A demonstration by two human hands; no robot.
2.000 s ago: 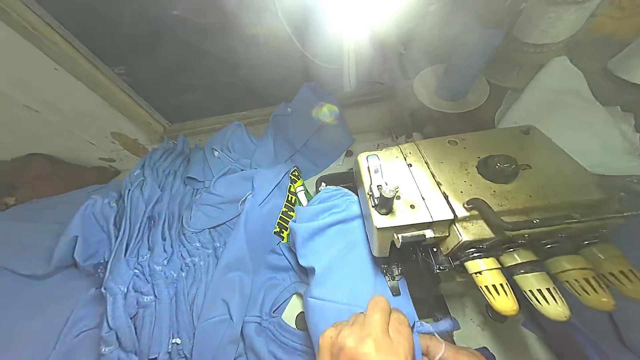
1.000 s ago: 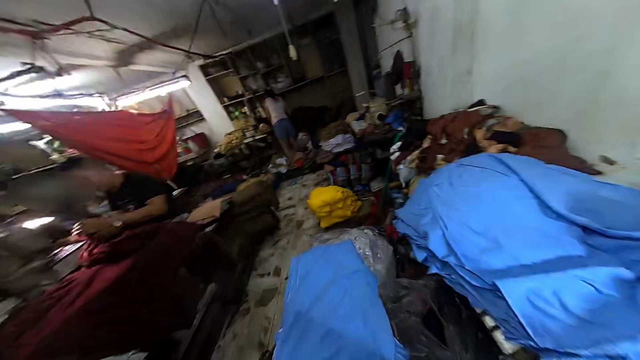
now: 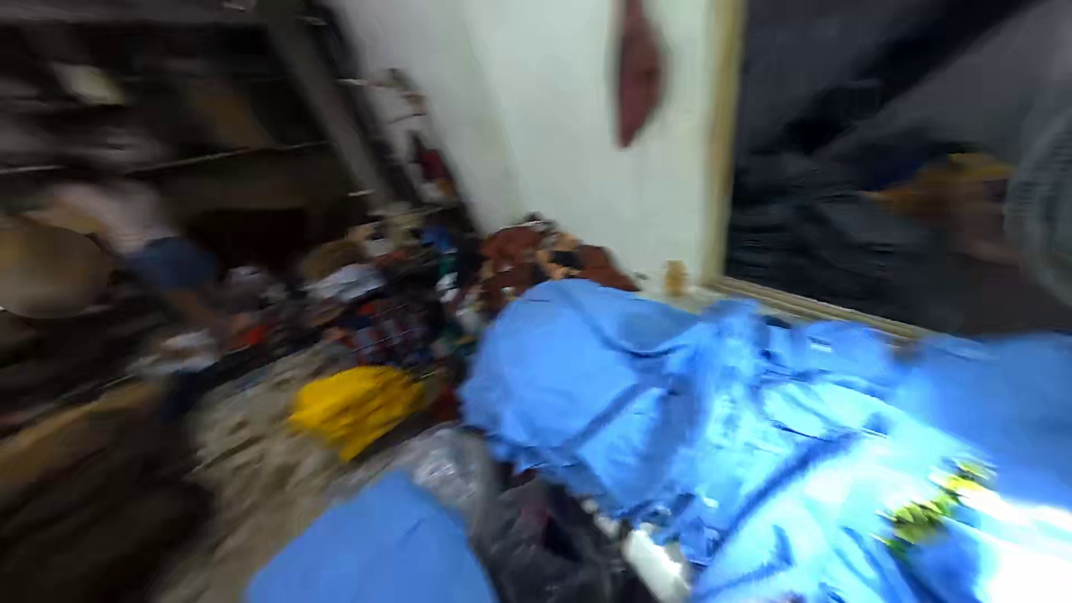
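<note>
Neither my left hand nor my right hand can be made out in the blurred head view. A large heap of blue fabric fills the middle and right. On it, at the lower right, lies a blue garment with a yellow-green print, brightly lit. Another piece of blue cloth is at the bottom, left of the heap. Whether a hand touches any of the cloth is hidden or out of frame. The sewing machine is out of view.
A yellow cloth bundle lies on the floor beside a clear plastic bag and dark plastic. Brown cloth is piled against the white wall. A person is at the far left, near shelves. A framed window opening stands right.
The view has swung away from the sewing machine, into the room, and partly back. The hand seen at the blue fabric two seconds ago is out of view.
</note>
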